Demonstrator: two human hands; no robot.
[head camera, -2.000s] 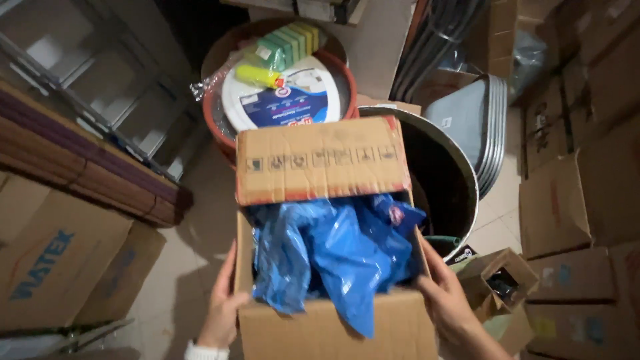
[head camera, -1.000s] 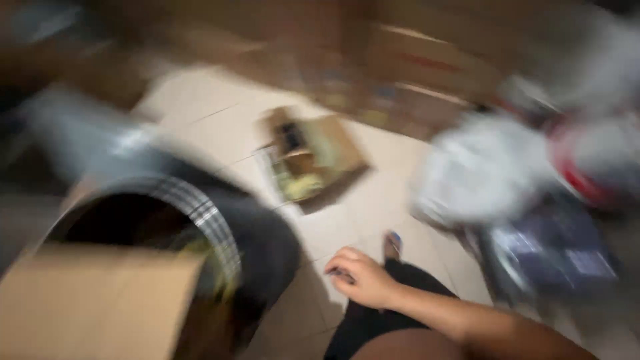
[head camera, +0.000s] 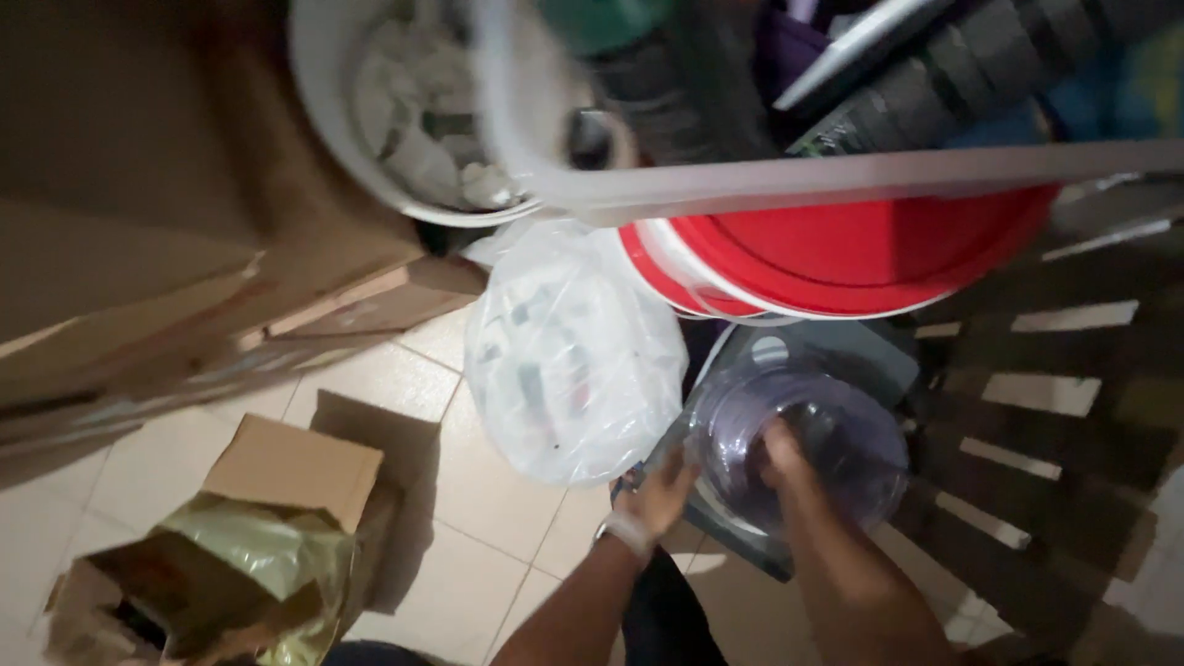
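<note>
A coil of clear plastic-wrapped, purplish tubing or sheeting (head camera: 856, 444) lies on a grey flat-topped case (head camera: 851, 347) at the lower right. My right hand (head camera: 784, 451) reaches into the middle of the coil; its fingers are hidden, so its grip is unclear. My left hand (head camera: 659, 495), with a band at the wrist, is at the left edge of the coil and case, blurred, with its hold unclear. Just left and above is a white plastic bag (head camera: 573, 370) with things inside it.
A red-lidded bucket (head camera: 851, 254) stands behind the coil, partly under a translucent bin (head camera: 832, 180) of supplies. A white bucket (head camera: 324, 102) holds pale pieces. Cardboard boxes (head camera: 111, 185) line the left. An open carton (head camera: 291, 462) with yellowish plastic sits on the tiles. Dark slats (head camera: 1027, 444) are at right.
The view has swung far round. My hands were on a carton of blue plastic two seconds ago; now both are at the wrapped coil.
</note>
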